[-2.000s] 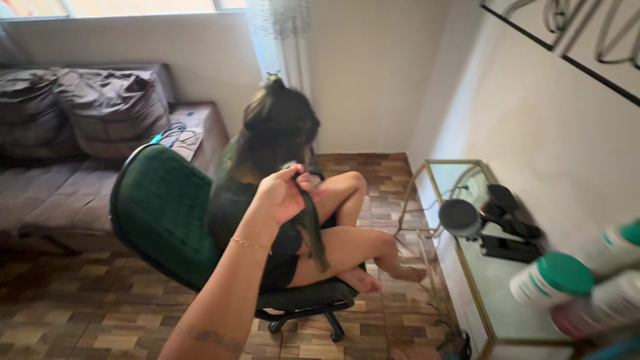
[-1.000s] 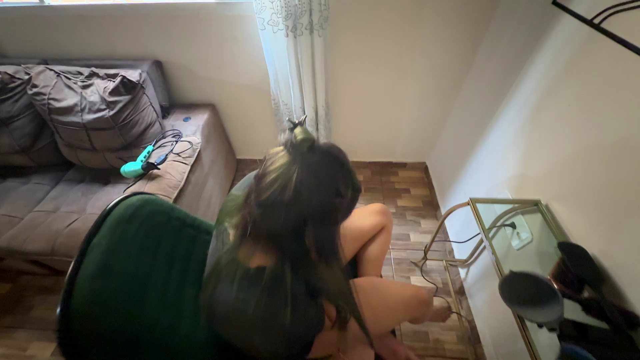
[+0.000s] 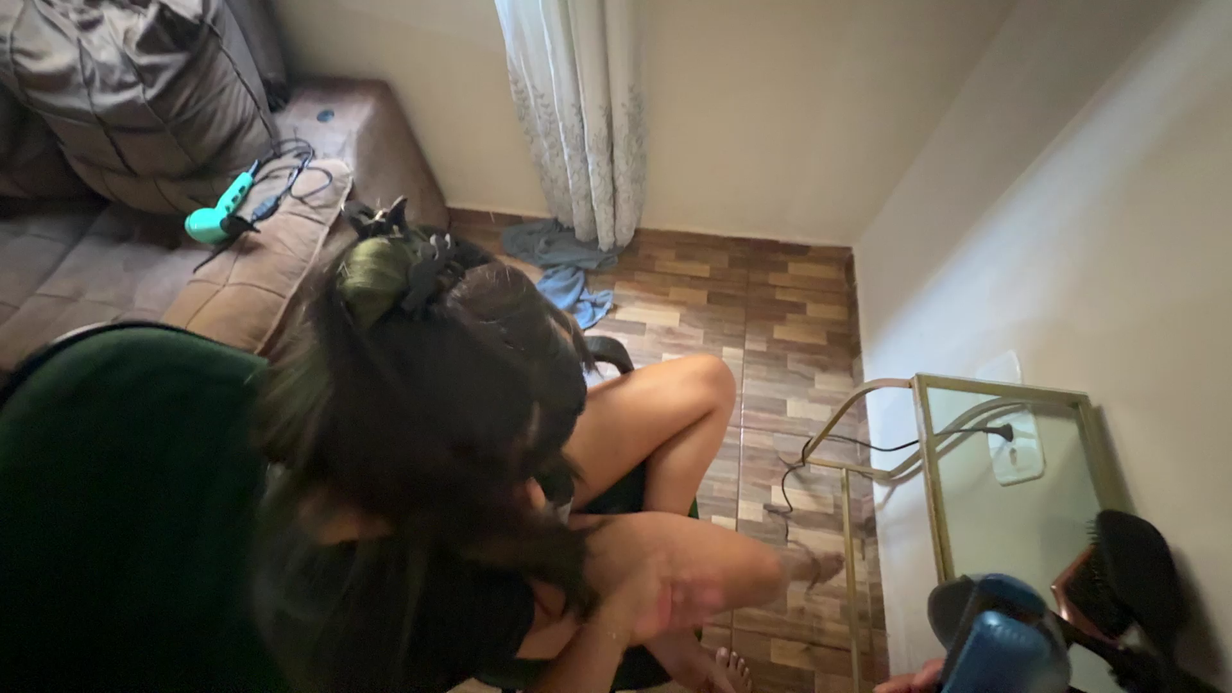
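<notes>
A seated person with long dark hair (image 3: 433,375), partly gathered on top by dark claw clips (image 3: 428,274), is seen from above and behind. Loose lengths hang over the shoulder and back. A blurred hand by the person's thigh appears to be their own. At the bottom right edge, my right hand (image 3: 912,680) shows only its fingers, closed on a blue and black object (image 3: 1006,654) that looks like a hairbrush, cut off by the frame. I cannot see my left hand. Close by, a black hairbrush (image 3: 1136,573) lies on the glass-topped table (image 3: 938,481).
The green chair back (image 3: 125,510) fills the lower left. A turquoise hair dryer (image 3: 221,214) with its cord lies on the brown sofa (image 3: 106,260). Blue-grey cloth (image 3: 568,274) lies on the floor below the curtain (image 3: 587,125). A plug sits in the wall outlet (image 3: 1015,443).
Two seconds ago a hand of mine held a lock of the person's hair; it has let go and left view. My right hand has appeared at the lower right with the blue object. The view is closer.
</notes>
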